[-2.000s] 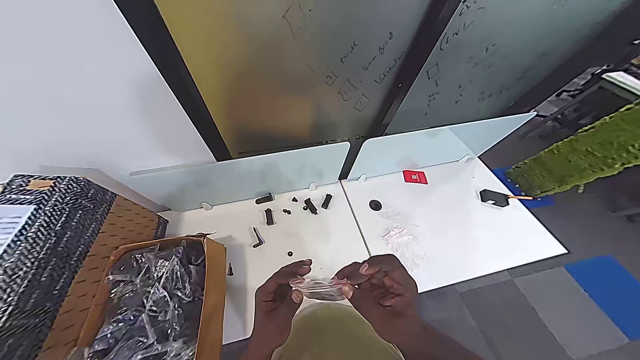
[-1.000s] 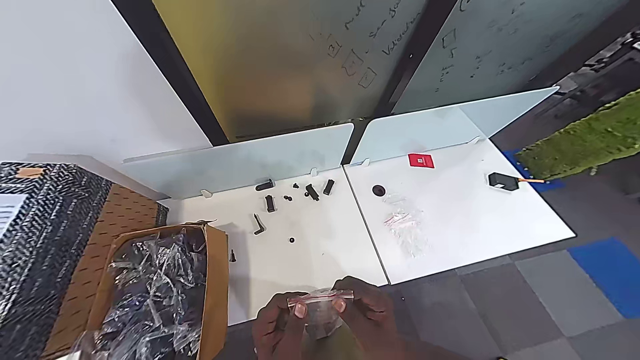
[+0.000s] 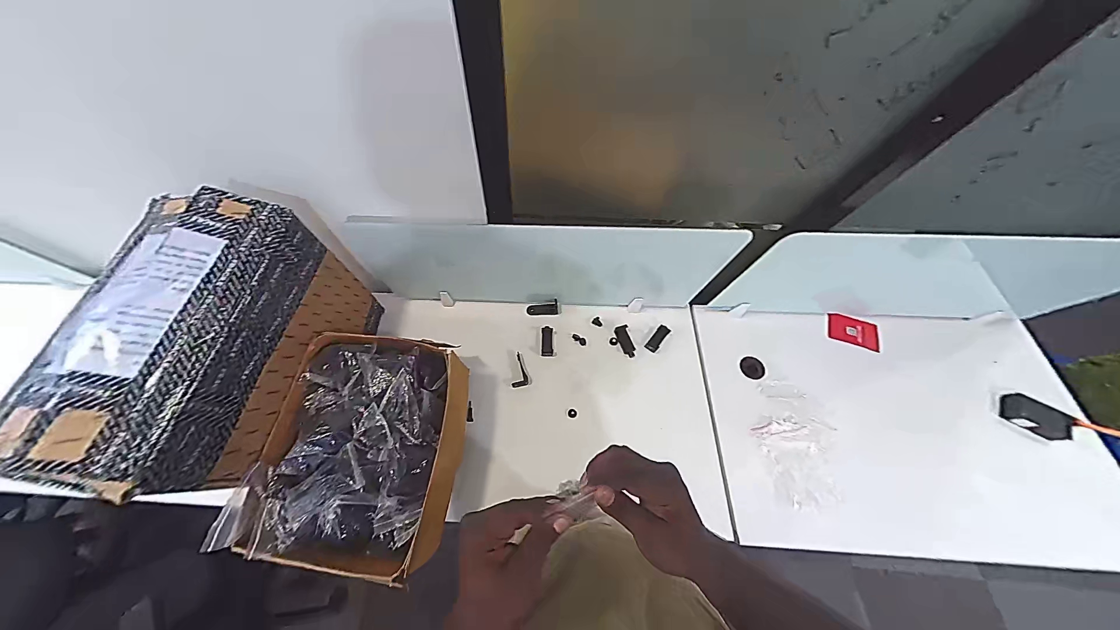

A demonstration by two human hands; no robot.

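My left hand (image 3: 512,547) and my right hand (image 3: 647,507) pinch a small clear plastic zip bag (image 3: 577,507) between them at the desk's front edge. Whether the bag holds anything cannot be told. Beyond my hands, several small black parts lie on the white desk (image 3: 630,437): an L-shaped piece (image 3: 521,371), a small round piece (image 3: 572,413), a rectangular piece (image 3: 547,341), a flat piece (image 3: 542,307) and two more oblong pieces (image 3: 624,339), (image 3: 658,339) among tiny bits.
On the left, an open cardboard box (image 3: 446,464) of plastic-wrapped items stands beside a large wrapped carton (image 3: 262,385). Right of the desk seam lie clear plastic bags (image 3: 792,446), a red card (image 3: 853,332) and a black device (image 3: 1035,416) with an orange cable. Low frosted screens (image 3: 542,262) line the back.
The bag, held level between both hands a second ago, is now tilted, with my right hand higher than my left. The view has swung left.
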